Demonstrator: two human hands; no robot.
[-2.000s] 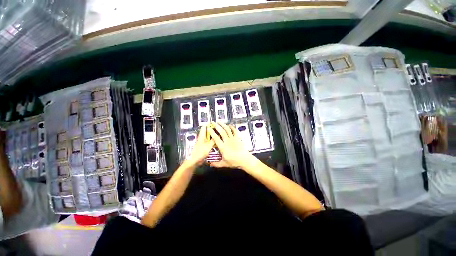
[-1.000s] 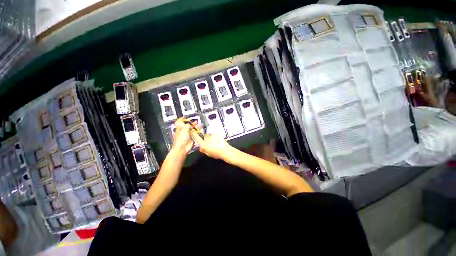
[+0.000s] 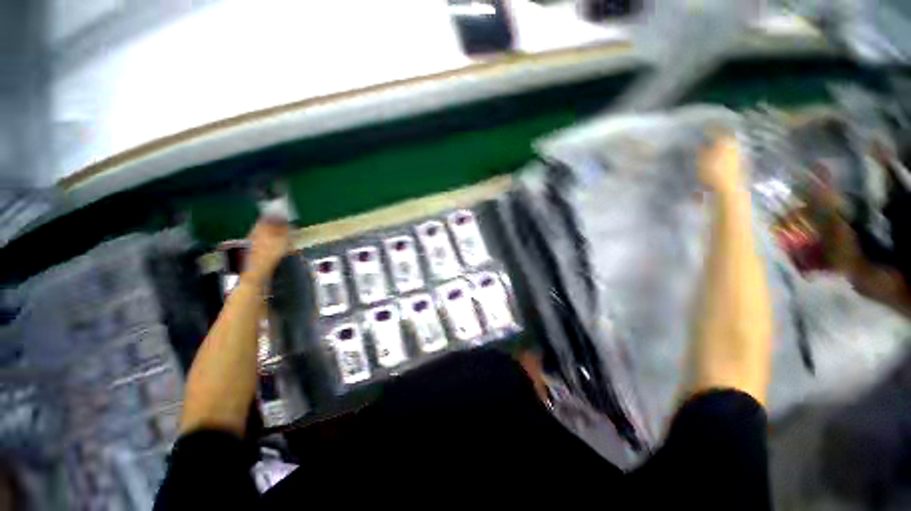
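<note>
My left hand (image 3: 268,242) is stretched forward at the near edge of the green belt. Its fingertips meet a small white phone unit (image 3: 277,208); blur hides whether they grip it. My right hand (image 3: 721,165) is over the far part of the whitish foam-lined tray (image 3: 639,259) at right; its fingers are blurred and anything in them cannot be told. Between my arms, a clear blister tray (image 3: 394,301) holds two rows of white phone housings (image 3: 424,321) with dark windows.
More phone units (image 3: 272,397) lie left of the blister tray, partly behind my left arm. A blurred foam-lined tray stack (image 3: 100,339) stands at far left. A white shelf (image 3: 300,85) with a dark slab (image 3: 482,28) runs beyond the belt. Another person's hand (image 3: 834,235) is at right.
My hands were together over the blister tray's lower left. They are now apart: left forward to the phone unit by the belt, right across to the foam tray. The camera view has shifted.
</note>
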